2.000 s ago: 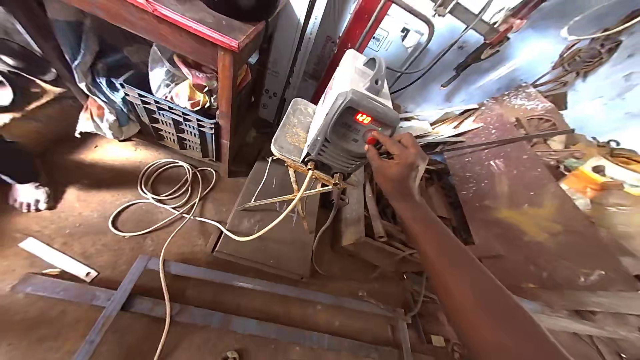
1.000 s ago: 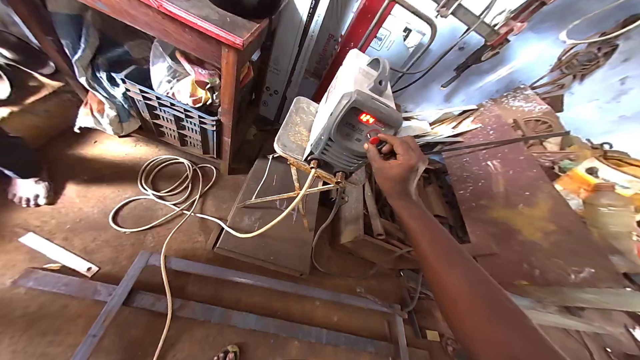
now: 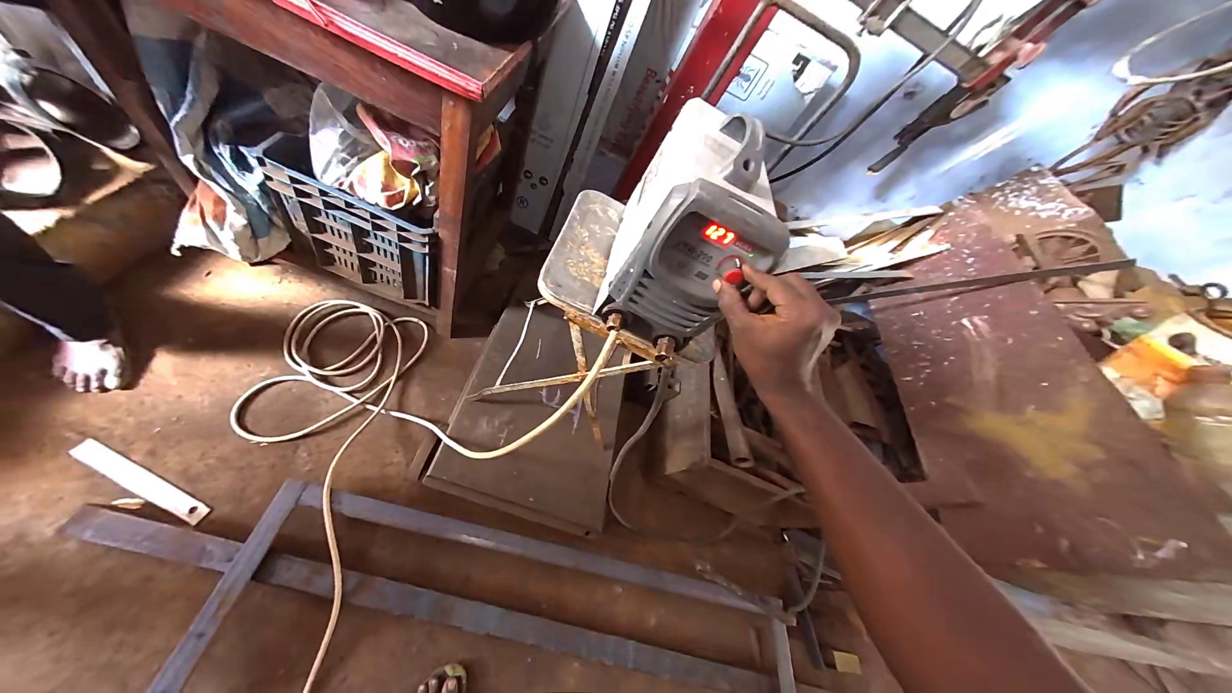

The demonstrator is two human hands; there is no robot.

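My right hand (image 3: 780, 322) grips the red knob (image 3: 733, 273) between thumb and fingers, on the front panel of a grey and white welding machine (image 3: 674, 231). A lit red digital display (image 3: 720, 234) shows above the knob. The machine sits tilted in view on a small rusty metal stand with a worn seat (image 3: 583, 245). Two cable connectors leave its lower front; a cream cable (image 3: 500, 450) runs from one to a loose coil on the floor. My left hand is out of view.
A welded steel frame (image 3: 539, 549) lies across the floor, with a flat white metal strip (image 3: 140, 479) at left. A wooden table (image 3: 448, 192) stands over a plastic crate (image 3: 351, 241). Another person's foot (image 3: 89, 366) is at left. A brown metal sheet (image 3: 1039, 423) lies right.
My right hand stays at the red knob, its fingers slightly shifted. The number on the display has changed between the frames.
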